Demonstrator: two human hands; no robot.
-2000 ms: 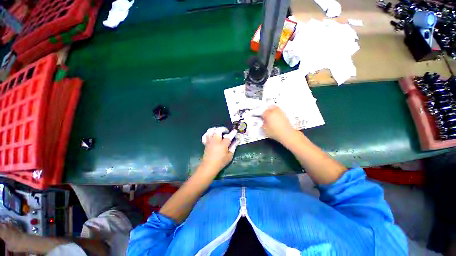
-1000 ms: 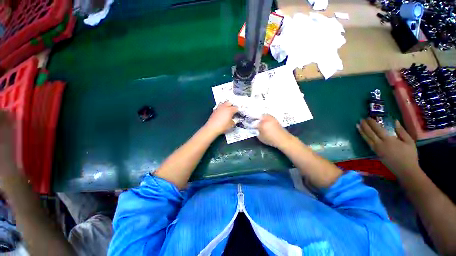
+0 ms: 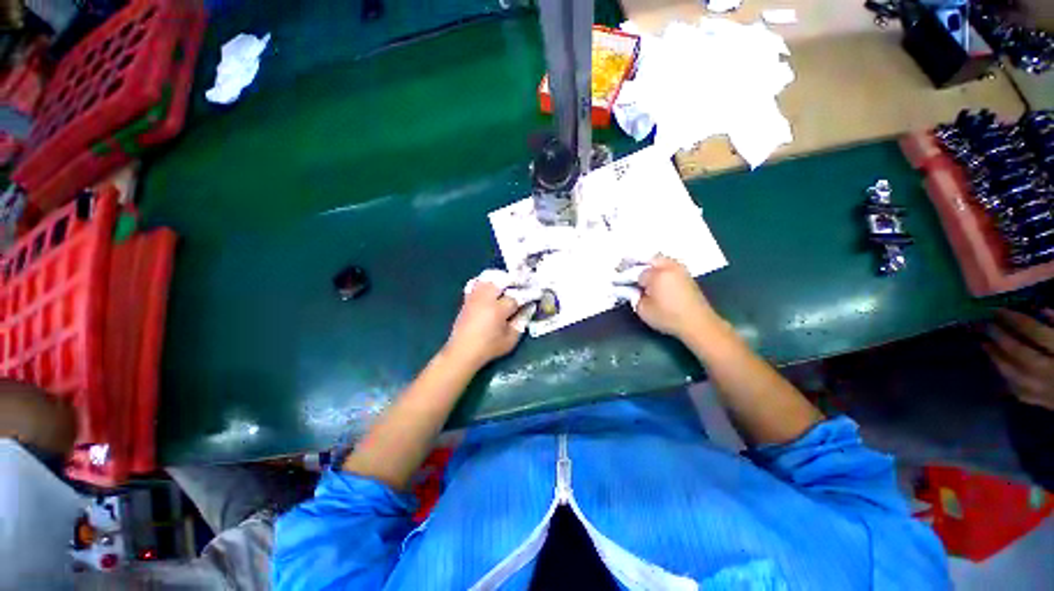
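Note:
My left hand is over the left edge of the white paper mat. It holds a small metal part with a yellowish face, with white cloth around the fingers. My right hand is on the mat's right side, apart from the left, its fingers closed on a white cloth. Whether a part is inside that cloth I cannot tell. A small black part lies alone on the green mat at left.
A grey post and bottle stand behind the paper. An orange-red box and white wipes lie behind. A black-silver assembly and a filled tray are right, red trays left. Another person's hand is far right.
My hands have moved apart, the left one now showing the part's yellowish face. The other person's hand at right has drawn back from the assembly, which lies on the green mat.

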